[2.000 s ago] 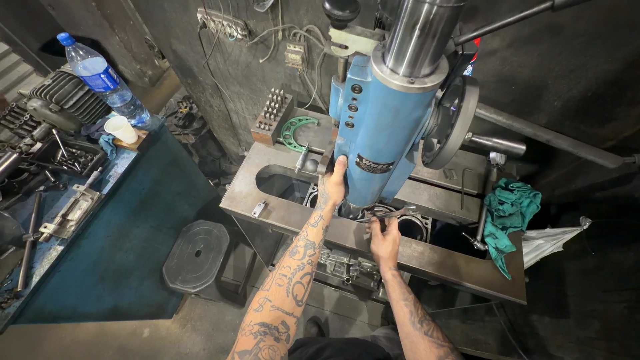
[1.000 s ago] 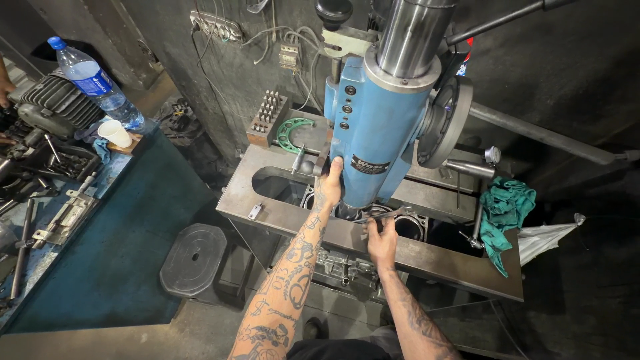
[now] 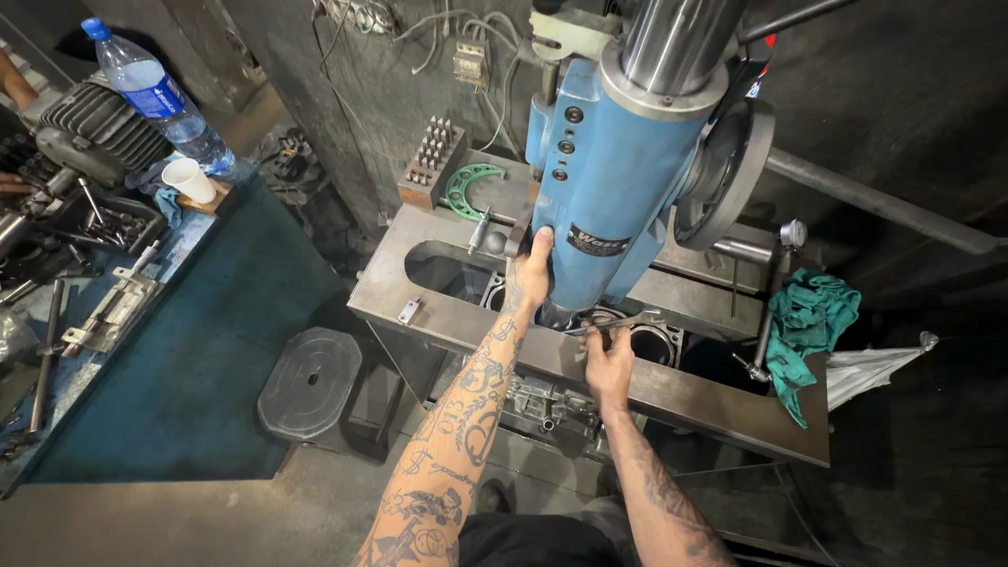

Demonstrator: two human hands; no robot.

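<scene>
A blue cylinder boring machine (image 3: 622,181) stands over the steel table (image 3: 441,303). My left hand (image 3: 529,276) rests against the lower left side of its housing, thumb on the blue casting; its other fingers are hidden, so a grip cannot be told. My right hand (image 3: 608,362) is at the slot edge just right of the machine's lower end, its fingers on a thin metal tool, perhaps a wrench (image 3: 622,323). Beneath lies an engine block (image 3: 657,344) with round cylinder bores. A green outside micrometer (image 3: 465,193) lies behind my left hand, beside a block of cutting bits (image 3: 431,161).
A teal cloth (image 3: 811,315) hangs at the table's right end near a dial gauge (image 3: 793,234). A black stool (image 3: 311,386) stands below left. The blue workbench (image 3: 189,339) holds a water bottle (image 3: 153,90), a paper cup (image 3: 189,181) and tools. Another person's hand shows far left.
Both hands stay in nearly the same places at the machine and the slot. At the far left, another person's arm has come into view.
</scene>
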